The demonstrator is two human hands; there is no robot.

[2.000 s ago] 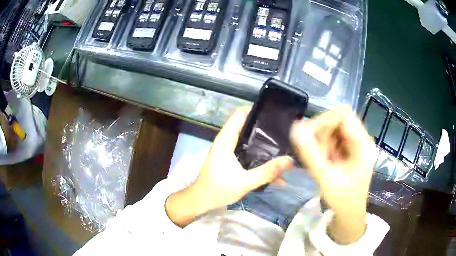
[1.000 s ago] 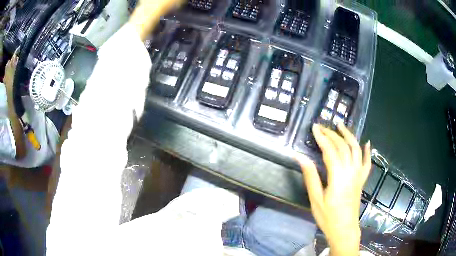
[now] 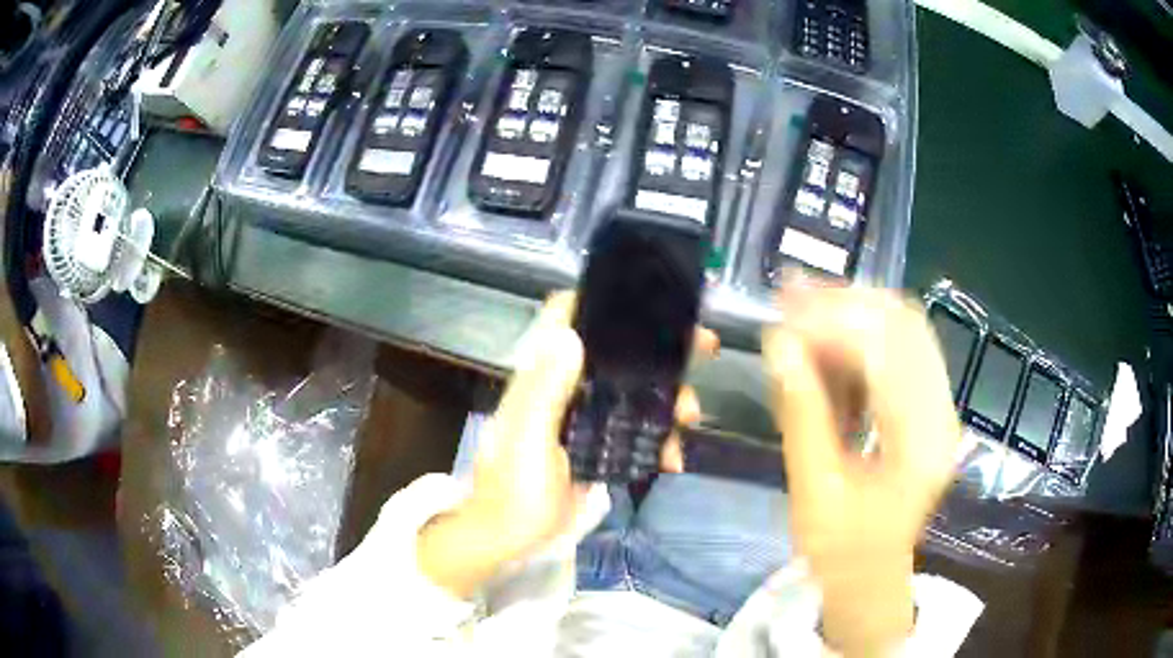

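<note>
My left hand [image 3: 527,437] holds a black keypad phone [image 3: 634,347] upright above my lap, dark screen at the top and keys below, facing me. My right hand [image 3: 862,424] is raised just right of the phone, not touching it; it is blurred, with thumb and fingers curled towards each other. I cannot tell whether anything is between its fingertips. Behind the phone is the clear phone tray [image 3: 386,225], its near row holding several phones with pale contacts and white labels.
The lens tray [image 3: 1016,399] with black-framed lenses lies right of my right hand, beside a white cloth [image 3: 1122,409]. Shiny clear film [image 3: 264,476] is heaped low at left. A small white fan [image 3: 93,231] stands at left. Another person's sleeve [image 3: 97,392] shows at far left.
My left hand has come back from the far part of the tray and now holds a phone. My right hand has lifted off the phone in the tray's near right pocket.
</note>
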